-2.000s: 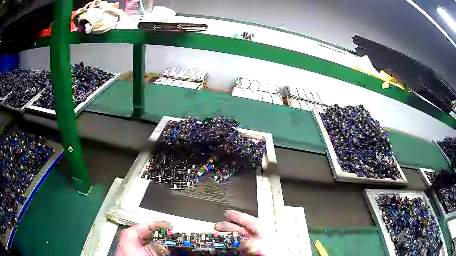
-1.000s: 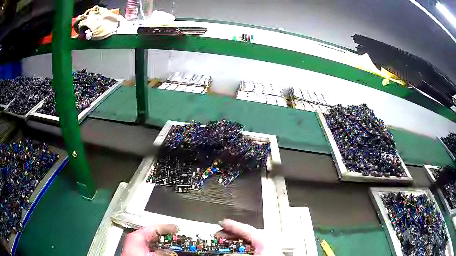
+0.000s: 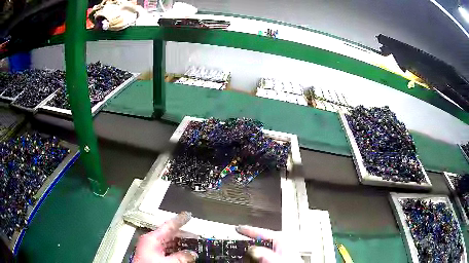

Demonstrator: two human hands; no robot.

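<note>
A circuit board strip [image 3: 222, 249] is held level between my hands at the bottom of the view, its flat dark face with pale dots showing. My left hand [image 3: 163, 243] grips its left end, thumb on the face. My right hand [image 3: 261, 245] grips its right end, one finger stretched along the top edge. The lower parts of both hands are cut off by the picture's edge. The pale-framed work tray [image 3: 292, 205] lies just beyond, with a board pile [image 3: 226, 146] in its far part and a dark ribbed bottom in its near part.
A blue-edged tray [image 3: 46, 191] heaped with boards lies left, behind a green post [image 3: 79, 102]. More full trays stand back left and right [image 3: 383, 146]. A yellow-handled tool [image 3: 344, 253] lies right of the work tray. A green shelf [image 3: 257, 41] crosses above, bearing a cloth bundle [image 3: 115, 14].
The strip has turned from its face with coloured parts to its flat dark face. Both hands have shifted grip and still hold its ends. The view has swung slightly left.
</note>
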